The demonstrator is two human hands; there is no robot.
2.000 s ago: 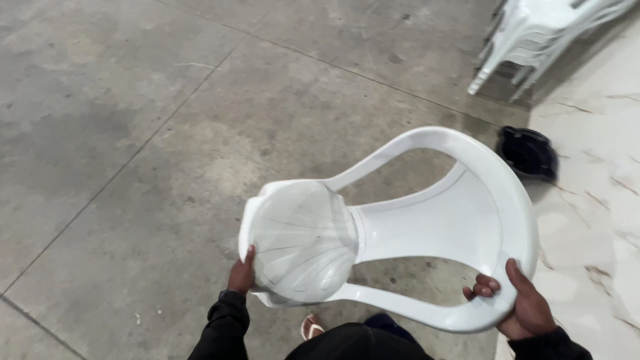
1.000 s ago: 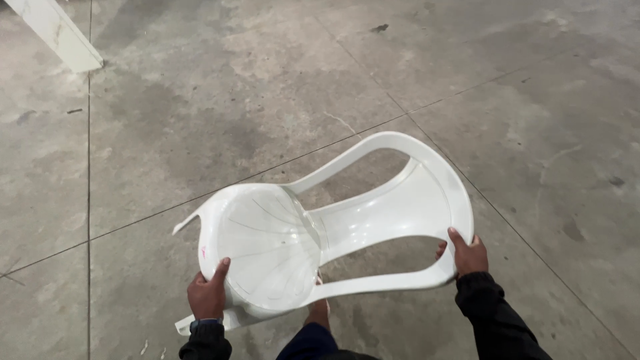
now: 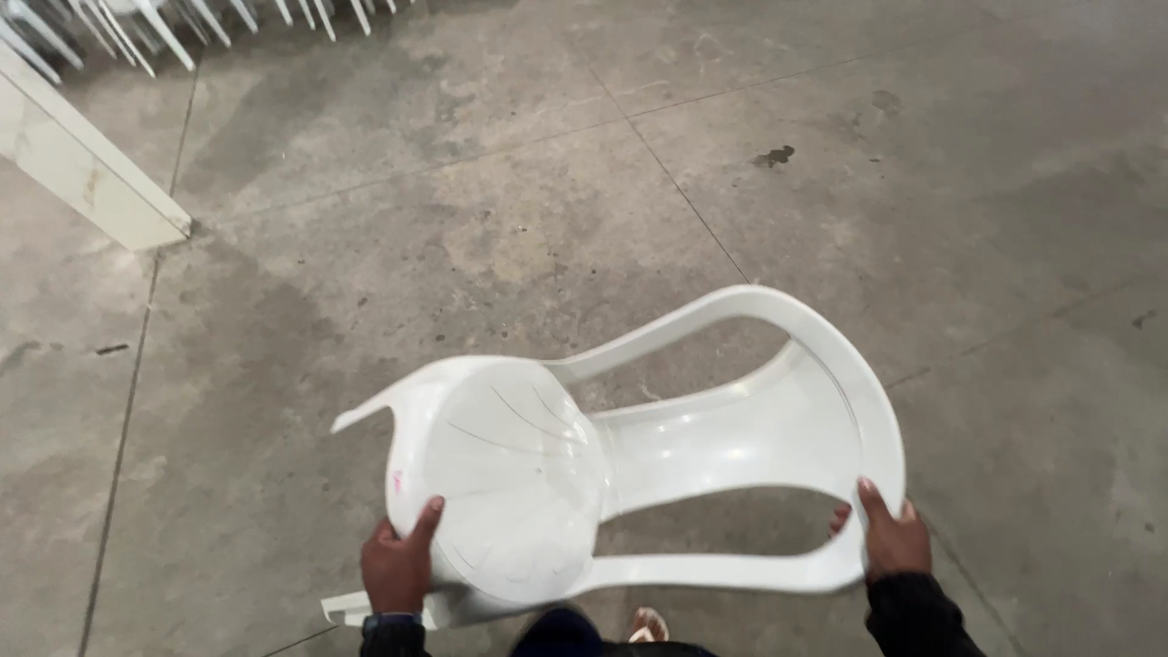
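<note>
A white plastic chair is held sideways above the floor, its round seat at the left and its curved backrest at the right. My left hand grips the front edge of the seat, thumb on top, near a small pink mark. My right hand is closed around the top rail of the backrest, with fingertips showing through the side opening. Two chair legs stick out to the left; the other legs are hidden beneath the seat.
At the left, a pale marbled pillar meets the concrete floor. White legs of several chairs stand at the top left. My sandalled foot shows at the bottom edge.
The view has swung far round; the stacked chairs and black container seen two seconds ago have left it. Both hands still hold the chair, and chair legs have come into view at the top left.
</note>
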